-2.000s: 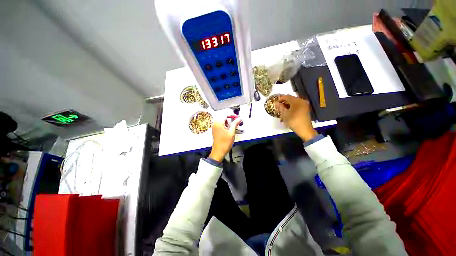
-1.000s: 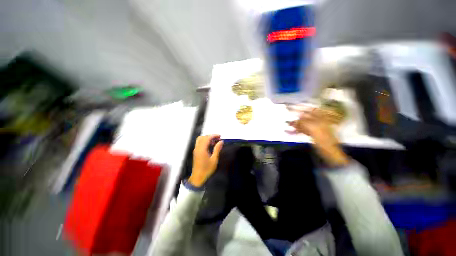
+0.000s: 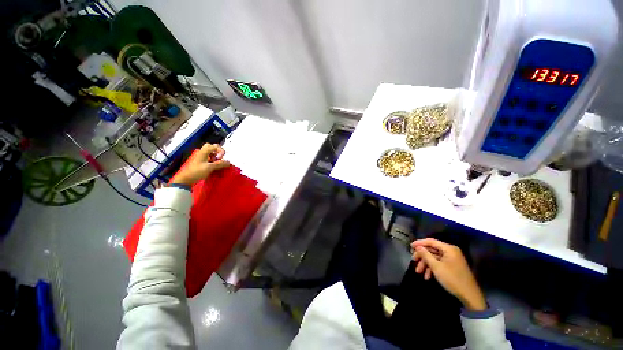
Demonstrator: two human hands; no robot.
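The red panel stack (image 3: 222,215) lies on the white side table at left, its lower part over the table's front edge. My left hand (image 3: 200,166) is at the stack's upper edge, fingers bent on the red panels; whether it grips one is hidden. My right hand (image 3: 440,265) is over my lap, in front of the bench, fingers curled and slightly apart, with no held thing visible. The fastening press (image 3: 540,96) shows 13317 in red. Dishes of gold bits stand left (image 3: 396,163) and right (image 3: 534,200) of its tooling.
The white side table (image 3: 300,147) holds white papers. A bag of gold fasteners (image 3: 428,126) lies behind the left dishes. An orange stick (image 3: 608,215) lies on a black mat at right. A green wheel (image 3: 58,181) and other machinery stand at far left. A green wall display (image 3: 248,90) shows.
The view has turned left. My left hand has moved from the press to the red stack. My right hand has moved off the bench to above my lap. The counter still reads 13317.
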